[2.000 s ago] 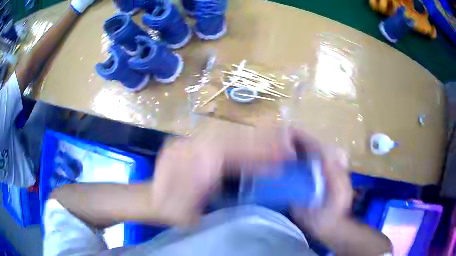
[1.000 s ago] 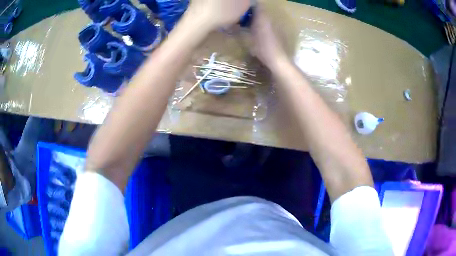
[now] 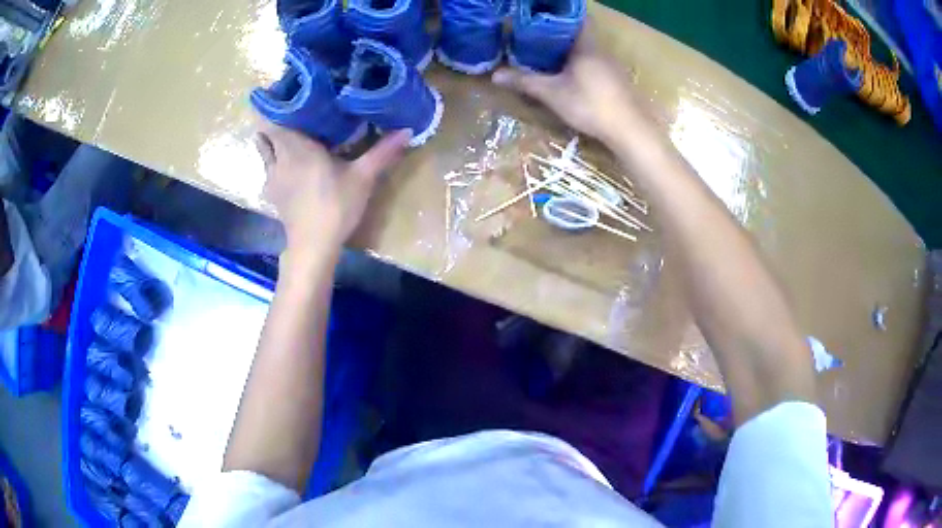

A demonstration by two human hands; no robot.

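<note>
Several blue finished pieces with notched tops and white fluffy bases stand grouped at the table's back left, such as the front one point(image 3: 388, 91). My left hand point(image 3: 322, 186) is spread at the bases of two front pieces, its thumb by the white edge of one and its fingers beside the other. My right hand point(image 3: 578, 93) is around the low part of the rightmost blue piece point(image 3: 547, 33); its far fingers are partly hidden. Pale applicator sticks point(image 3: 589, 186) lie around a white-rimmed glue dish point(image 3: 570, 212) near the table's middle.
A blue left bin point(image 3: 196, 361) holds rows of blue tubes. Part of the right bin point(image 3: 855, 500) shows at lower right. A white bottle point(image 3: 823, 354) is partly hidden by my right arm. Orange parts point(image 3: 837, 52) and another blue piece point(image 3: 823, 76) lie on the green surface.
The view has shifted. My hands, earlier blurred around a blue piece near my body, reached to the table's back and are now apart at the group. My left hand has moved to the group's front.
</note>
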